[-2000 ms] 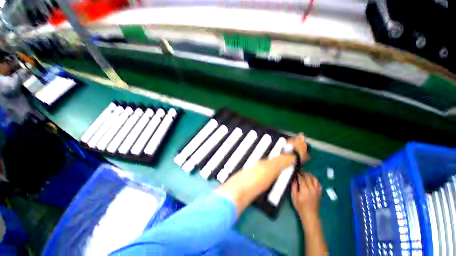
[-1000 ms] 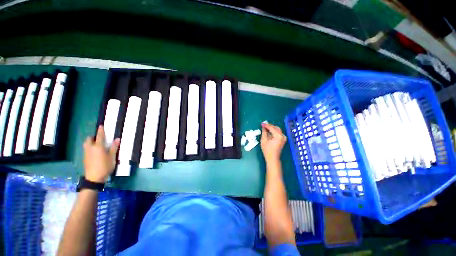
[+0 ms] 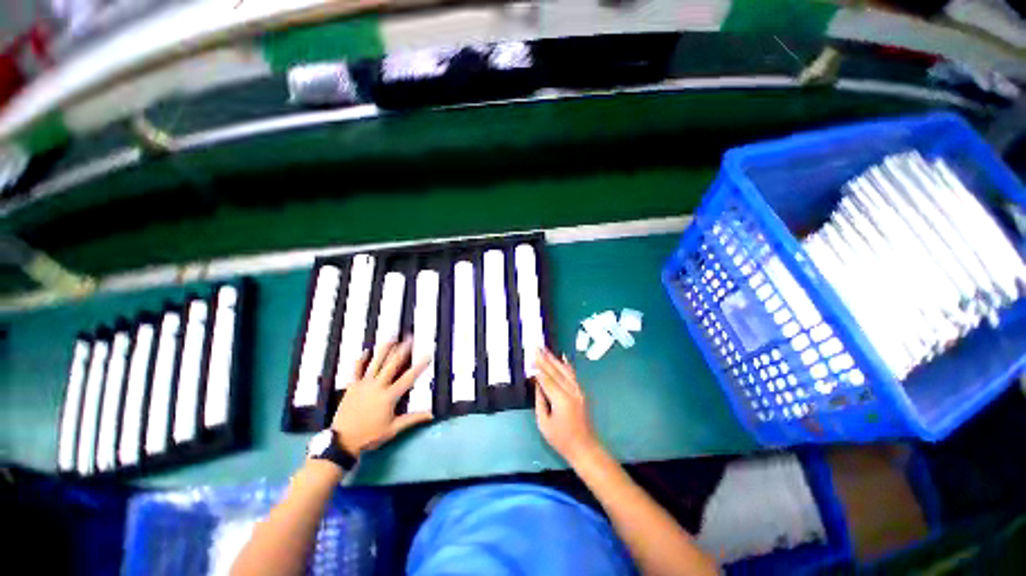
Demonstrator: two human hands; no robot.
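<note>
A black slotted tray lies on the green bench in front of me with several white tubes in its slots. My left hand lies with fingers spread on the lower ends of the tubes at the tray's left middle. It wears a dark-banded watch. My right hand is at the tray's lower right corner, its fingertips touching the end of the rightmost tube. Neither hand grips anything that I can see. A loose pile of small clear-white pieces lies right of the tray.
A blue perforated basket full of white tubes stands at the right. A filled black tray lies at the left. Below the bench edge are a blue crate and a lower bin with pale tubes. A raised shelf runs beyond.
The left hand has moved right onto the middle tubes. The right hand has left the small pieces for the tray's corner. The left tubes sit further up in their slots. The camera view has shifted.
</note>
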